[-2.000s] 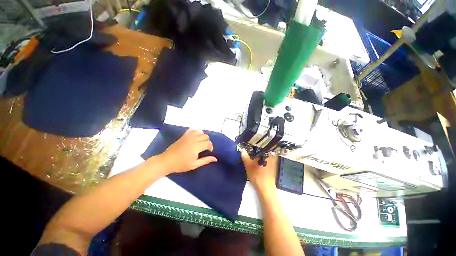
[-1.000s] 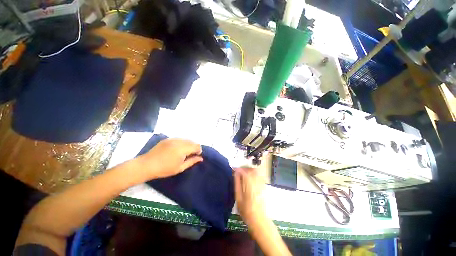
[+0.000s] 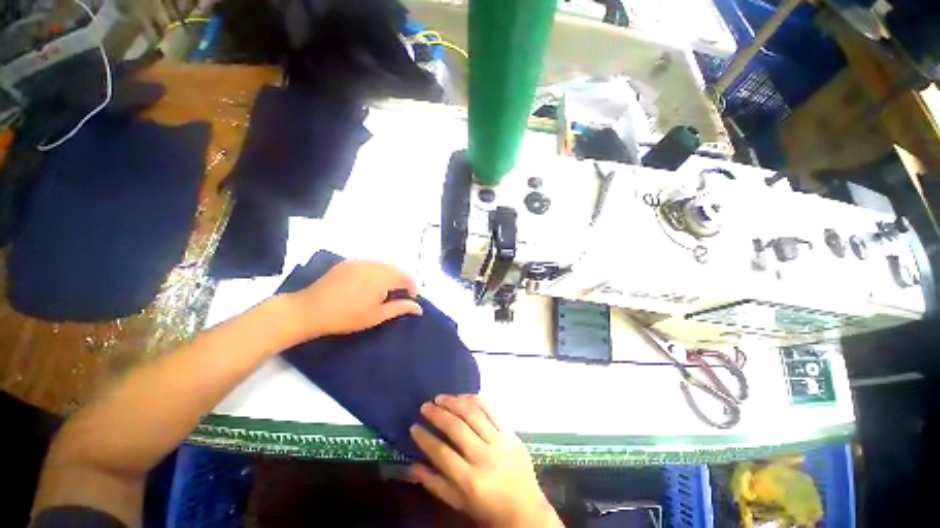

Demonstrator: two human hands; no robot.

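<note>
A dark navy fabric panel (image 3: 387, 366) lies on the white machine table (image 3: 577, 397), left of the needle area. My left hand (image 3: 361, 297) rests on its upper part, with thumb and fingers close together at the fabric. My right hand (image 3: 474, 459) lies on its lower right end near the green front edge, fingers spread a little. The presser foot and needle area (image 3: 503, 299) of the white sewing machine (image 3: 629, 232) is right of the fabric and apart from it.
A phone (image 3: 582, 330) and reddish-handled scissors (image 3: 714, 384) lie right of the needle. Navy pieces (image 3: 103, 217) lie on the brown side table (image 3: 46, 356). A green tube (image 3: 505, 88) stands above the machine head. A blue basket (image 3: 840, 485) with a yellow bag is below right.
My right hand has moved from beside the needle down and left onto the fabric's lower end. The fabric has shifted away from the needle. The camera view has shifted too.
</note>
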